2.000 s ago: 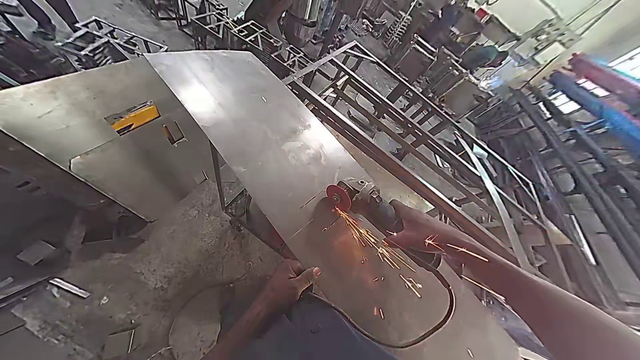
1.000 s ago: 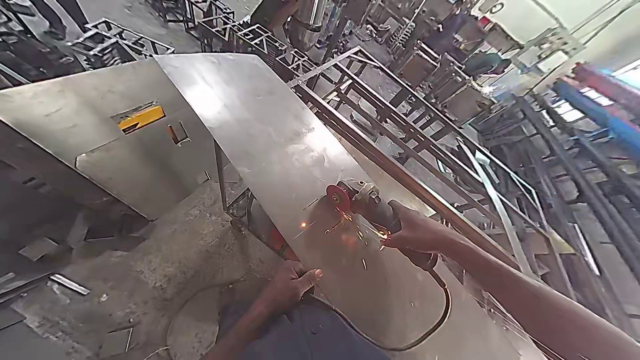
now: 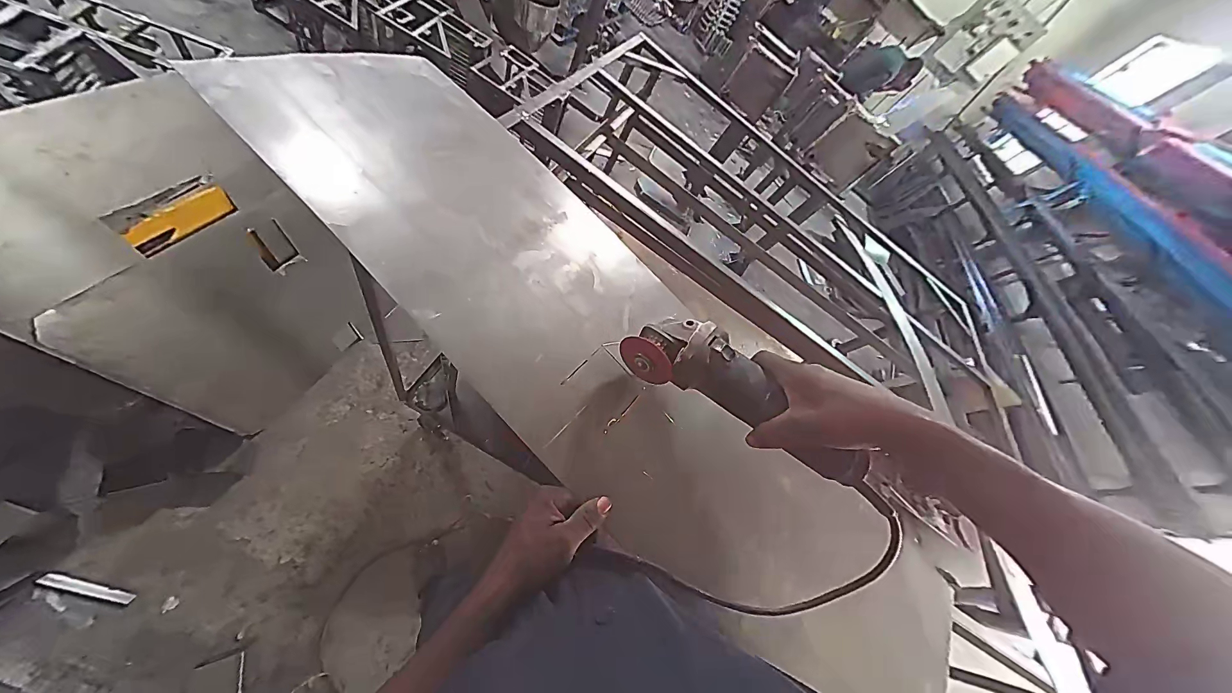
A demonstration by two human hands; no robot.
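My right hand point(image 3: 818, 409) grips the body of an angle grinder point(image 3: 727, 371), whose thin red cutting disc point(image 3: 646, 359) is at the surface of a grey metal sheet point(image 3: 462, 202). Short cut lines show in the sheet beside the disc, with a dark smudge just below them; whether the disc touches the metal I cannot tell. My left hand point(image 3: 553, 539) holds the near edge of the sheet, thumb on top and fingers hidden below. From the grinder's rear end a black power cord point(image 3: 818, 604) loops over the sheet toward my body.
Left lies another metal sheet point(image 3: 221, 337) with cutouts, a yellow piece point(image 3: 183, 219) showing at one. Welded steel frames point(image 3: 731, 250) stand beyond and to the right. Metal scraps point(image 3: 85, 588) lie on the concrete floor. Blue and red beams point(image 3: 1136, 202) are at right. A person point(image 3: 876, 69) is far back.
The bright spray of sparks from the disc has died down to a few faint streaks. The grinder has stayed in nearly the same spot, and my left hand keeps its place on the sheet's edge.
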